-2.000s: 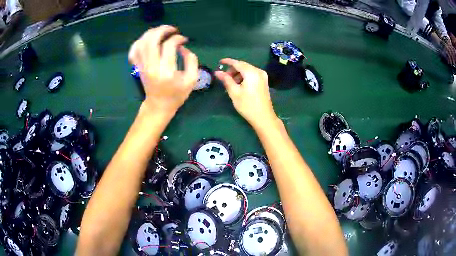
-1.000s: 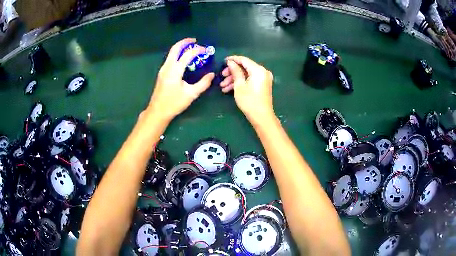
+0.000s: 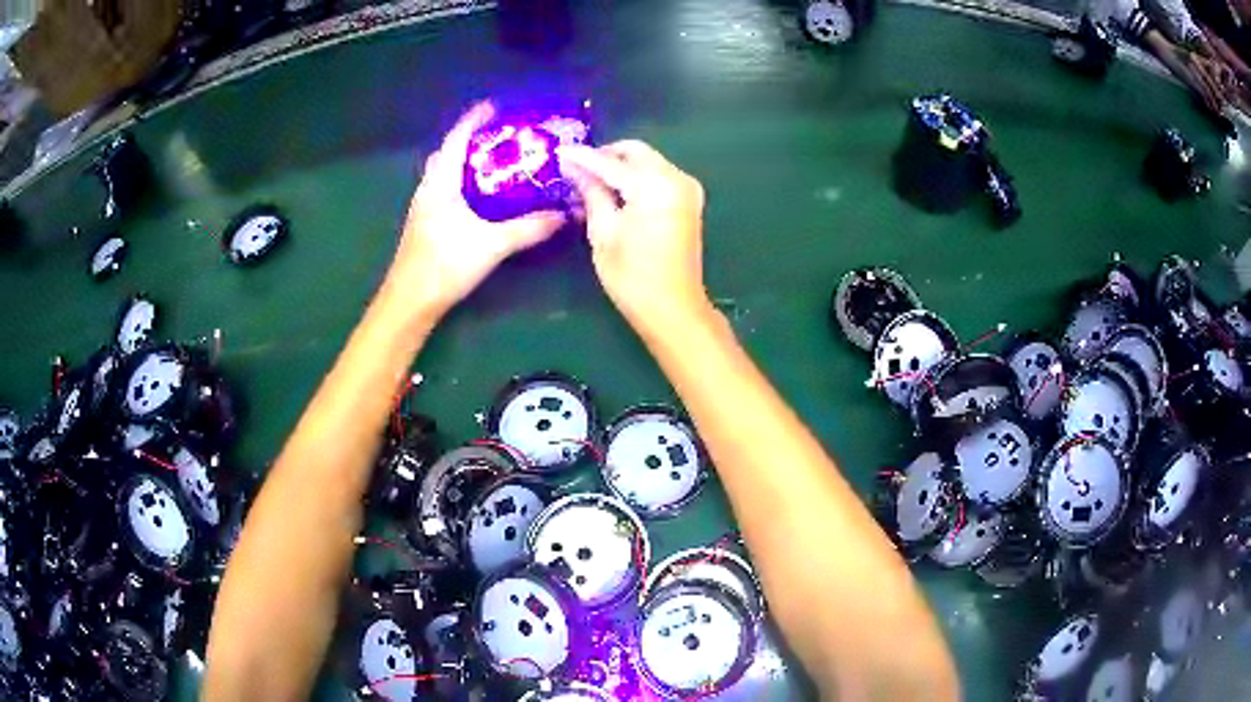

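Note:
My left hand (image 3: 460, 226) is closed around a black cylinder housing (image 3: 510, 199), its open end facing up. The circuit board (image 3: 508, 158) in that end glows bright pink-purple, and the glare hides its small parts. My right hand (image 3: 638, 213) is at the right rim of the housing, thumb and fingertips pinched together at the board. What the fingertips pinch is too small and glary to tell; a lead may be there. Purple light also falls on the base covers (image 3: 587, 551) heaped between my forearms.
Heaps of base covers with thin red wires lie at left (image 3: 155, 518) and right (image 3: 1084, 491) on the green belt (image 3: 768, 206). Another housing (image 3: 940, 162) stands at the upper right with a cover against it. Single covers (image 3: 257, 236) lie upper left. Other people's hands show top right.
The board's light has turned from blue to bright pink-purple. My right hand has moved left onto the housing's rim. The housing at upper right has shifted right; covers at upper left also shifted right.

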